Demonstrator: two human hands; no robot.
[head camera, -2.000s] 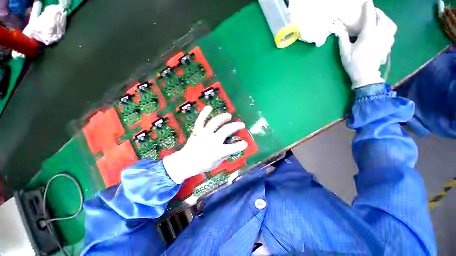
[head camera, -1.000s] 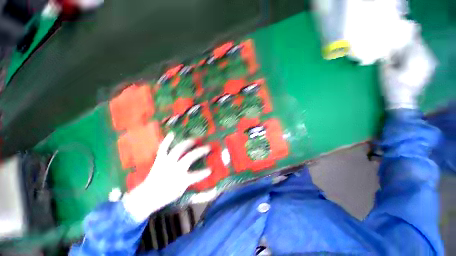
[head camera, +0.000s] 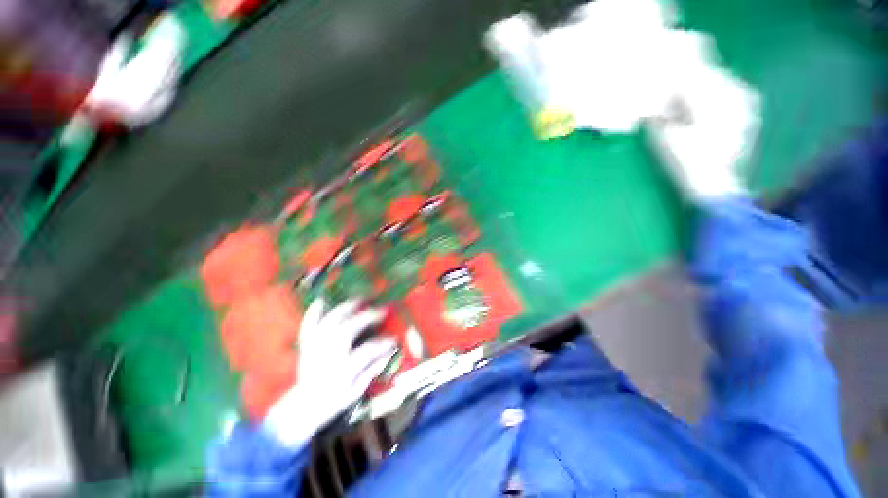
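Observation:
A clear blister tray with orange-red liner squares (head camera: 255, 331) lies on the green mat, blurred. Several small green circuit boards sit in it; one board (head camera: 465, 300) shows in its near right square. My left hand (head camera: 336, 365), white-gloved, is over the tray's near part with fingers spread; a dark item is by its fingertips, and whether it is gripped is unclear. My right hand (head camera: 709, 136), white-gloved, is at a crumpled white cloth (head camera: 613, 73); its fingers merge with the cloth in the blur.
A clear tube with a yellow end (head camera: 555, 123) lies by the cloth. A dark conveyor belt (head camera: 292, 88) runs beyond the tray. Another person's gloved hand (head camera: 141, 73) is across it. A grey-white box (head camera: 34, 428) and looped cable are at the left. A blue sleeve is at the right edge.
The whole view has shifted and blurred. My left hand has moved from the tray's right boards toward its near middle, uncovering the near right board. My right hand stays by the cloth.

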